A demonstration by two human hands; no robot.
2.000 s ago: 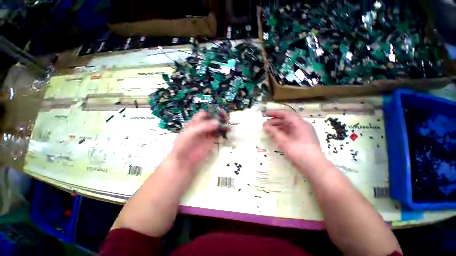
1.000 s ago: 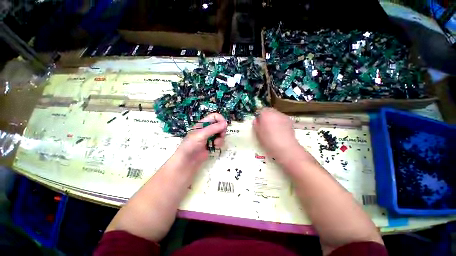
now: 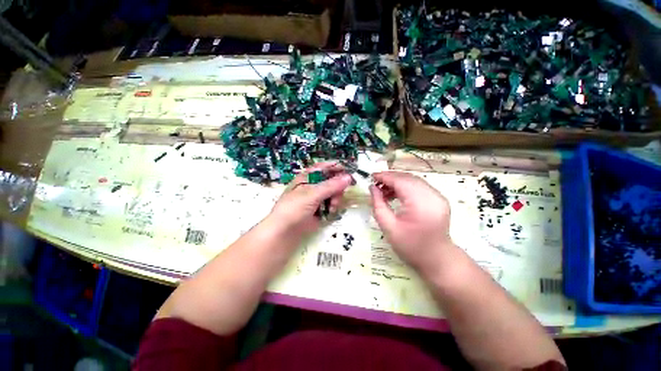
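Observation:
My left hand (image 3: 308, 199) is closed around a small bunch of circuit boards (image 3: 324, 209); green and black bits show between and below its fingers. One small dark board (image 3: 359, 171) sticks out from its fingertips toward my right hand. My right hand (image 3: 413, 216) has thumb and fingers bent close together at that board's end; whether it grips it is too small to tell. The board pile (image 3: 290, 130), green, black and silver, lies just beyond my hands. Small black parts (image 3: 347, 240) lie on the printed cardboard (image 3: 239, 257) between my forearms.
A cardboard box (image 3: 507, 136) full of green boards stands at upper right. A blue tray (image 3: 580, 239) with black bits is at far right. A black part pile (image 3: 494, 193) lies beside a red diamond print. Short black strips (image 3: 160, 157) lie at left.
My right hand was beside the pile's edge a second ago and has come back toward my left fingertips. A small board now sticks out between the hands. The view has shifted slightly.

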